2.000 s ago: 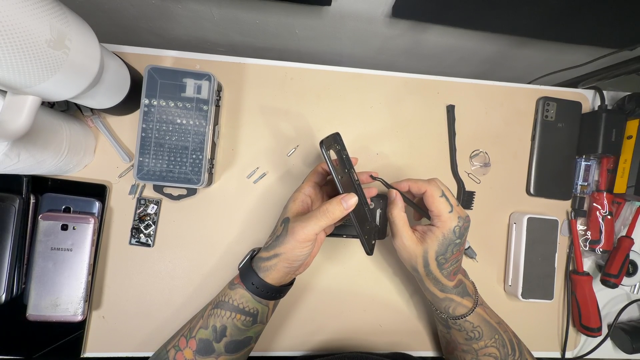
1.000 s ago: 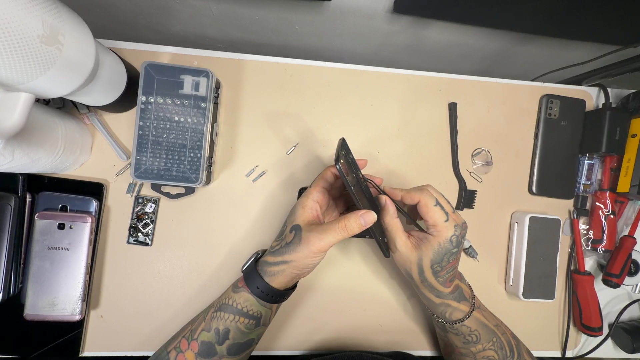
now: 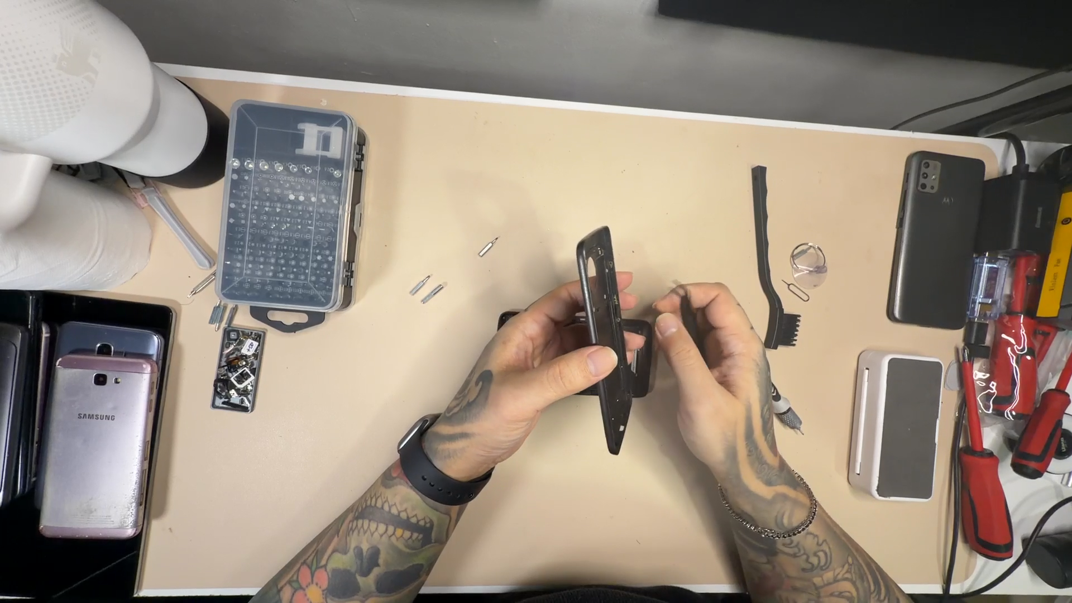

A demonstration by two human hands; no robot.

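Observation:
My left hand [image 3: 536,368] grips a black phone frame [image 3: 605,335] on edge, thumb on its near face and fingers behind. Under it on the mat lies another black phone part [image 3: 641,377], mostly hidden by the hand and frame. My right hand [image 3: 712,360], just right of the frame and apart from it, holds a thin dark tool [image 3: 688,316] between its fingers; the tool's kind cannot be told. Beside the right wrist lies a screwdriver [image 3: 785,410], partly covered. Several loose screwdriver bits [image 3: 432,293] rest on the mat to the left.
A bit case [image 3: 289,205] and a small tray of phone parts [image 3: 238,368] stand left, beside phones [image 3: 99,444] in a black box. To the right are a black brush [image 3: 764,260], a SIM ejector pin [image 3: 796,290], a phone [image 3: 936,239], a white box [image 3: 896,425] and red screwdrivers [image 3: 984,502].
My right hand has drawn back to the right, away from the phone frame, with the dark tool still in its fingers. The left hand keeps its hold, and the frame now stands more upright in view.

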